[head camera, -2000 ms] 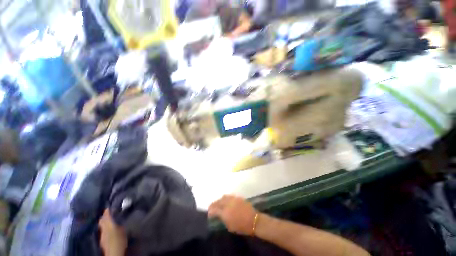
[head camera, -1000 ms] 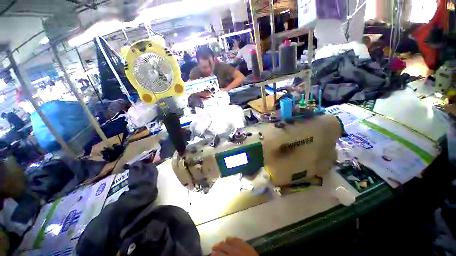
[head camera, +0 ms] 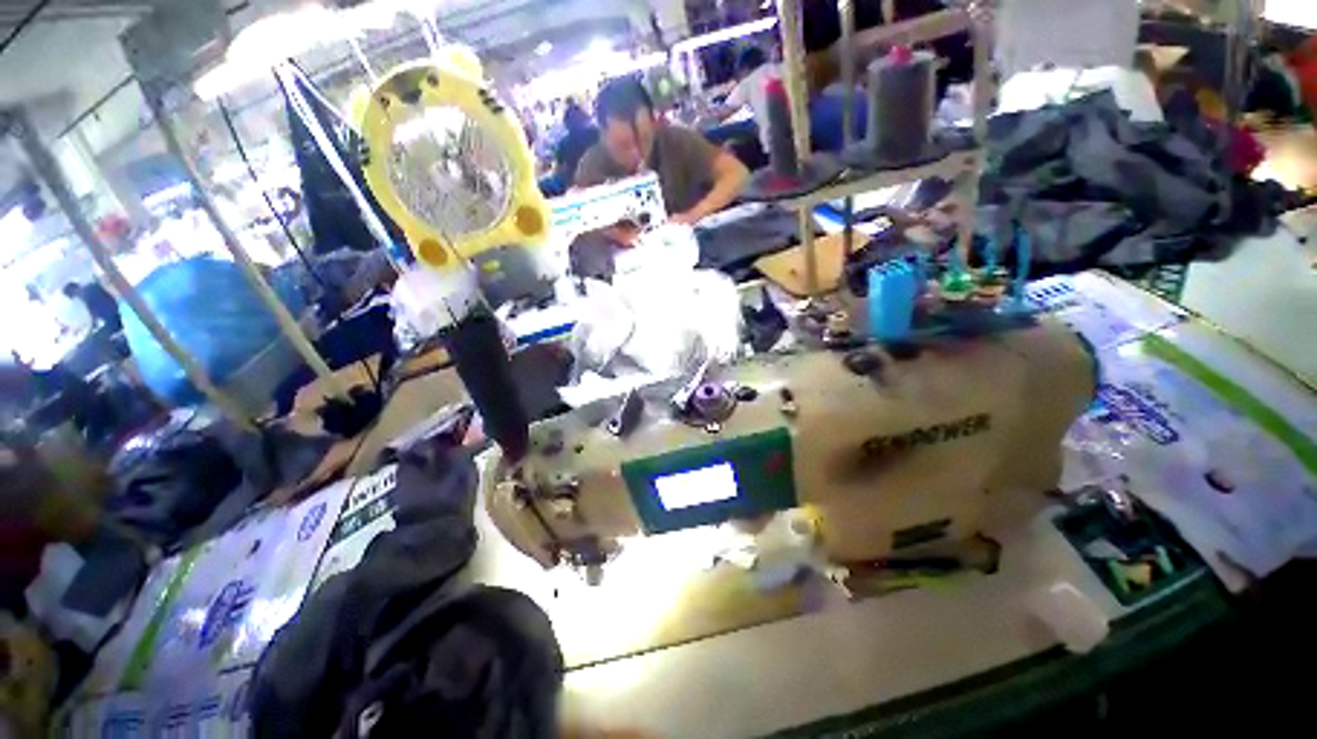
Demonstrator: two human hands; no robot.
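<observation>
A dark garment [head camera: 470, 657] lies bunched at the lower left, over the table's left part and down past the bottom edge. A small white spot shows low on it. The beige sewing machine [head camera: 924, 448] stands just beyond, its screen [head camera: 696, 487] lit white. No cloth can be made out under its needle end [head camera: 578, 556]. A blurred, skin-coloured patch [head camera: 614, 731] at the bottom edge, right of the garment, seems to be part of my right hand, mostly cut off. My left hand is not in view.
A parts tray [head camera: 1134, 556] sits at the table's right end. White printed plastic sheets [head camera: 217, 606] cover the left side and the right end. A yellow fan [head camera: 451, 159], thread cones [head camera: 898, 108] and white cloth [head camera: 657, 318] are behind the machine. A person sits working farther back.
The view has lifted and steadied, so the machine and room show more clearly. My left hand, earlier on the garment, has left the picture. My right hand has dropped almost out at the bottom.
</observation>
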